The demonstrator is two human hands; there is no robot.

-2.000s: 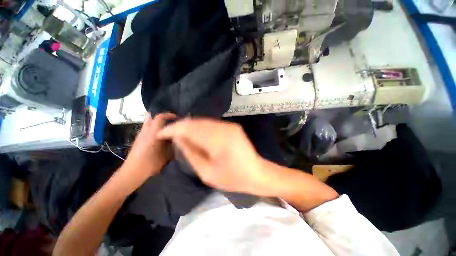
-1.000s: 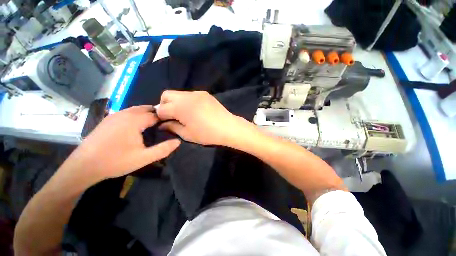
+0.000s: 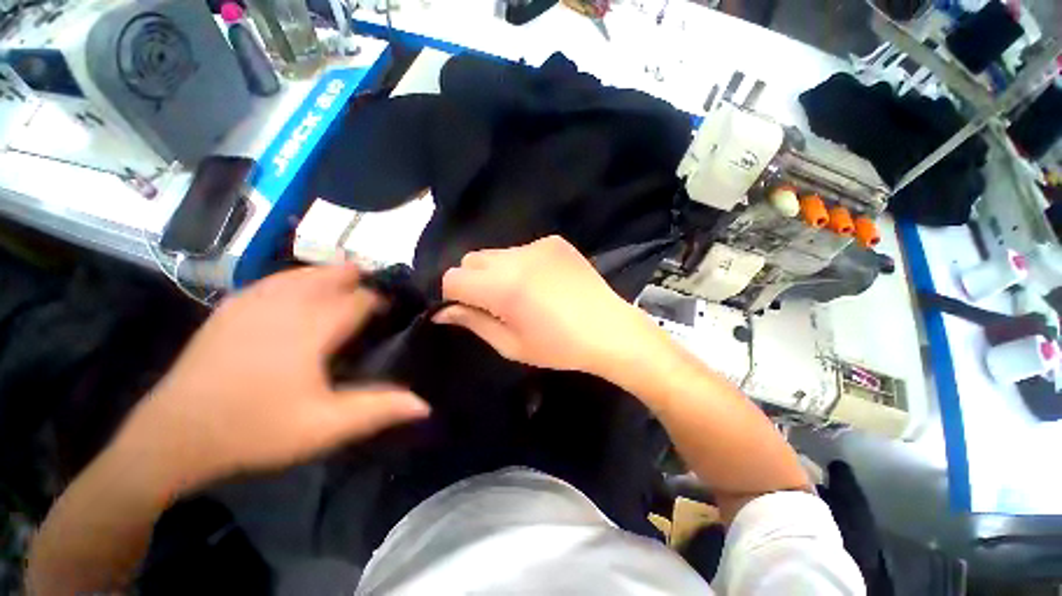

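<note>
A black knit garment (image 3: 536, 151) lies across the white table and hangs down over the lap. My right hand (image 3: 536, 305) is closed on an edge of the garment, pinching it between thumb and fingers. My left hand (image 3: 274, 373) is to its left, blurred, with thumb and fingers spread apart beside the bunched cloth; no cloth shows clearly gripped in it. The overlock machine (image 3: 731, 157) stands right of the garment, and part of the cloth runs up to its presser area, where the foot is hidden.
Orange tension knobs (image 3: 841, 219) sit on the machine, and an accessory tray (image 3: 871, 396) is at its bed's right end. A smartphone (image 3: 210, 204) lies on the left table below a grey and white machine (image 3: 157, 58). A black heap (image 3: 903, 140) and thread spools (image 3: 1022, 357) are at right.
The view has turned, so the overlock machine sits tilted and further right. My left hand has opened and come away from the cloth edge. My right hand keeps hold of the garment.
</note>
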